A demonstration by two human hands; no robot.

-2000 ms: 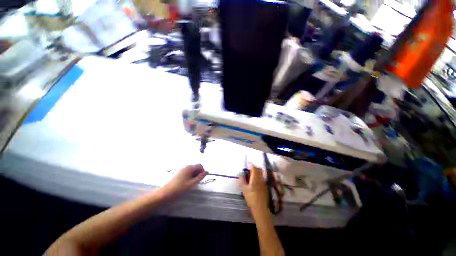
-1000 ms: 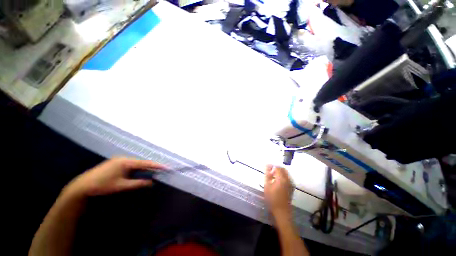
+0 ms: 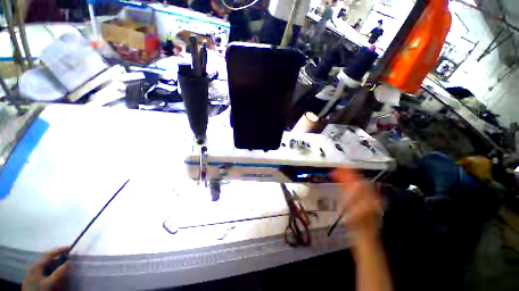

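Observation:
My left hand [image 3: 48, 271], cut off at the lower left, grips the black handle of a screwdriver [image 3: 98, 218]. Its long thin shaft points up and right over the white table. My right hand [image 3: 361, 199] is blurred, in front of the right part of the white sewing machine [image 3: 256, 172], by its dark panel; its fingers and anything in them cannot be made out. A long thin rod [image 3: 233, 221] with a looped left end lies on the table below the needle area [image 3: 215, 189]. Dark scissors [image 3: 297, 223] lie at its right end, with a reddish tool beside them.
The table's grey front edge [image 3: 171, 262] carries a ruler. A black phone or tablet [image 3: 262, 96] stands above the machine, beside a black holder [image 3: 194, 102] with tools. Small metal parts [image 3: 299, 144] lie on the machine's top. A cream thread cone [image 3: 307, 121] is behind. Distant people show at the top.
The view has swung and levelled. My left hand now holds the screwdriver with its shaft raised to the upper right. My right hand has moved from near the needle, past the scissors, to the machine's right part.

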